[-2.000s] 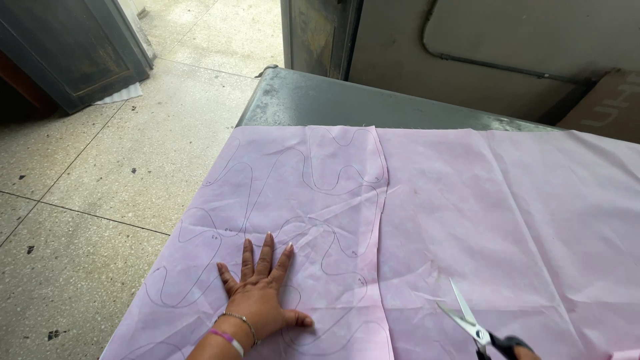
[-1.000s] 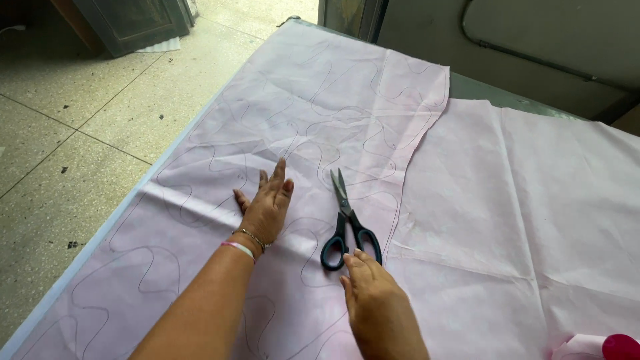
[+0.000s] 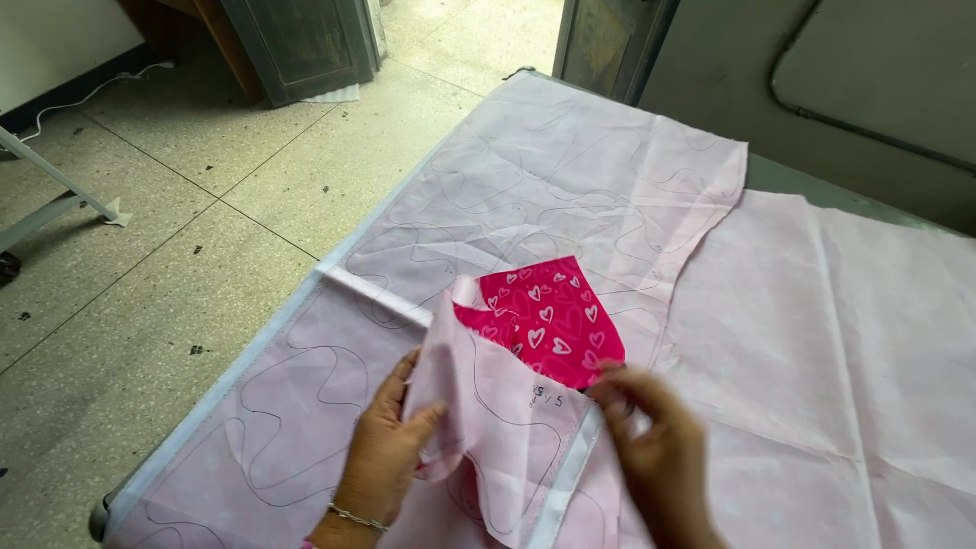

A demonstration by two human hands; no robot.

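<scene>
A folded piece of fabric (image 3: pixel 496 404), pale pink on one side with a drawn curved outline and handwriting, is lifted over the table. Its other side (image 3: pixel 545 320) is bright pink with printed hearts. My left hand (image 3: pixel 389 442) grips its left fold between thumb and fingers. At its right corner, my slightly blurred right hand (image 3: pixel 656 442) pinches the edge. Below both hands lies a large pale pink cloth (image 3: pixel 305 412) covered in drawn wavy outlines. The scissors are not in view; whether something lies behind the right fingers, I cannot tell.
A second pale pink cloth (image 3: pixel 793 366) with creases spreads over the right side of the table. The table's grey-green top (image 3: pixel 793 179) shows at the back edge. Beyond its left edge are a speckled floor (image 3: pixel 183 252), a dark cabinet (image 3: pixel 305 46) and a white metal leg (image 3: pixel 57 171).
A second ago both hands were low over the outlined cloth, the right at the scissors' handles. Now they hold up the heart-print fabric, and the scissors are out of sight.
</scene>
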